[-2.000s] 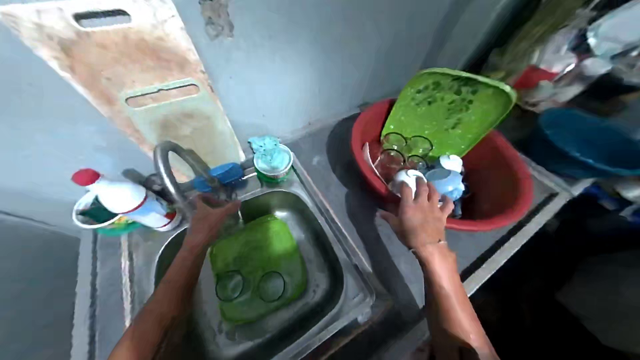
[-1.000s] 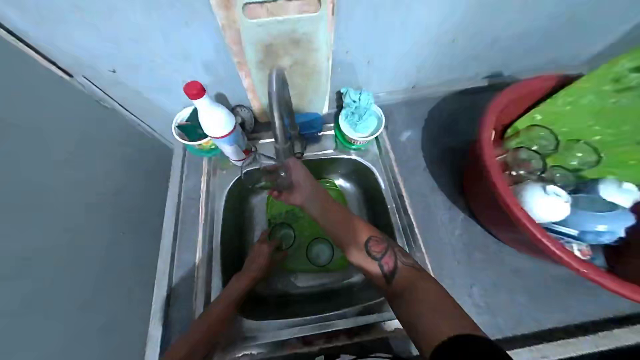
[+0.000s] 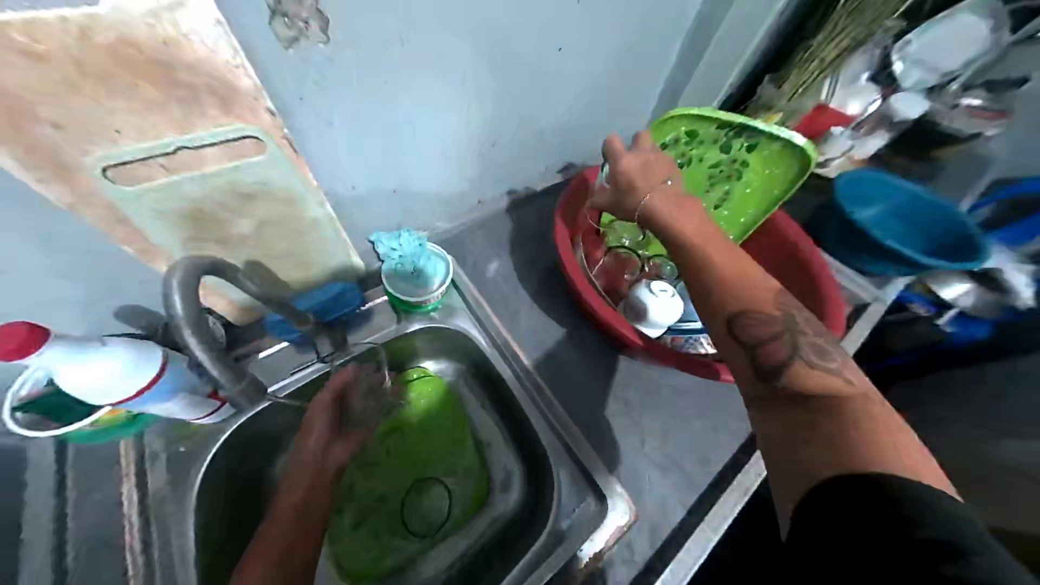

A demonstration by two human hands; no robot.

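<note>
My left hand [image 3: 345,414] holds a clear drinking glass [image 3: 370,386] under the curved faucet [image 3: 199,309], over the steel sink [image 3: 528,479]. A green plastic tray [image 3: 406,479] lies in the basin with one glass [image 3: 426,507] on it. At the far left rim of the red plastic basin [image 3: 812,276], my right hand [image 3: 634,179] has its fingers around what looks like a glass, mostly hidden. Beside it in the basin are several glasses [image 3: 621,264], a white cup [image 3: 652,307] and a leaning green patterned tray [image 3: 723,162].
A white bottle with a red cap [image 3: 106,370] leans left of the faucet. A tub with a turquoise cloth [image 3: 416,272] stands at the sink's back corner, near a blue object [image 3: 317,311]. Cutting boards [image 3: 227,203] lean on the wall. A blue basin [image 3: 910,219] is at right.
My right hand has moved from the faucet to the red basin. My left hand has lifted a glass from the sink tray to the faucet. The view has swung right.
</note>
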